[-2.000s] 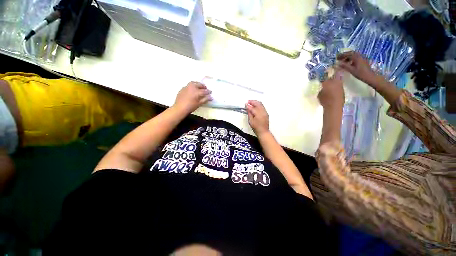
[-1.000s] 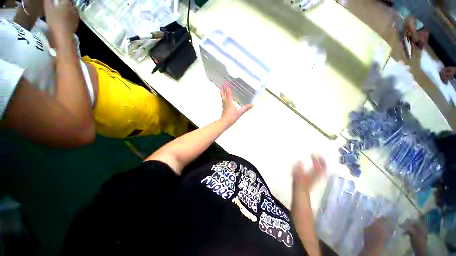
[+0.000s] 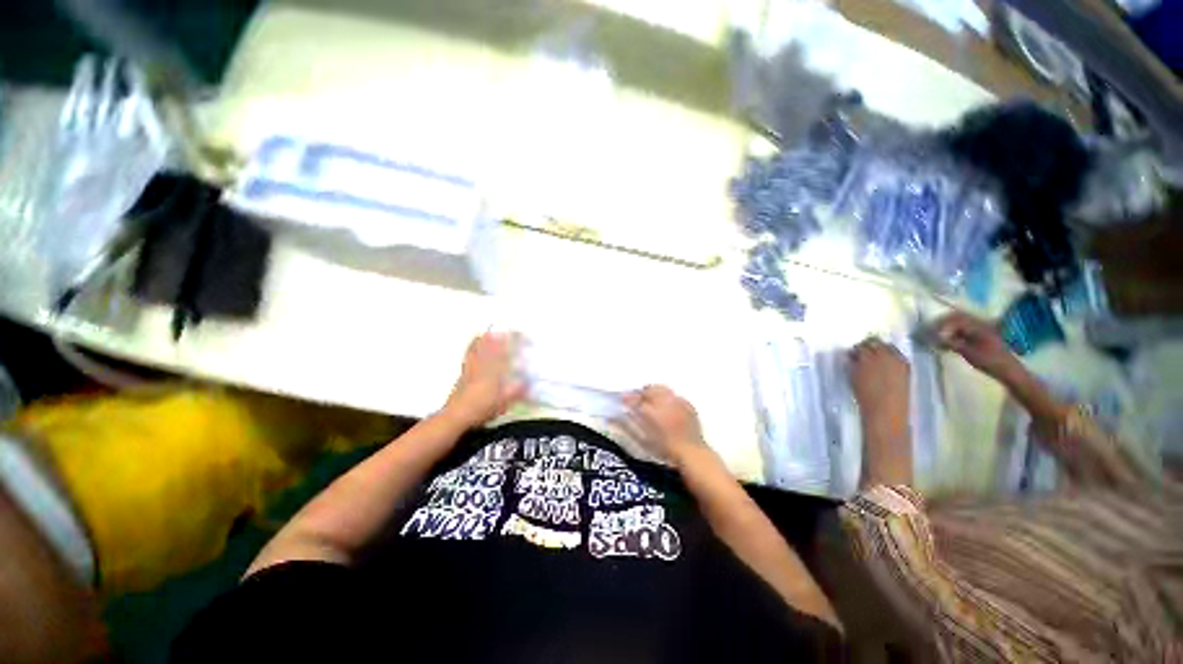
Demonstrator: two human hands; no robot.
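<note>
My left hand [image 3: 489,379] and my right hand [image 3: 666,422] hold the two ends of a whitish translucent inner tray [image 3: 577,394] low over the table edge, close to my chest. The tray is blurred and pale, so I cannot tell whether its slots hold anything. A stack of nested trays [image 3: 357,201] stands on the table ahead and to the left, apart from my hands.
A black box with cord [image 3: 204,260] lies left. Filled trays [image 3: 794,415] lie in a row at right, with a neighbour's hands [image 3: 882,370] over them. Small bagged pieces [image 3: 776,195], long packets [image 3: 915,214] and a black bundle [image 3: 1025,156] lie beyond. A person in yellow [image 3: 208,467] is at left.
My left hand has left the tray stack and my right hand has come in from the right; both now hold a tray before me. The view has turned, and the neighbour's hands are over the row.
</note>
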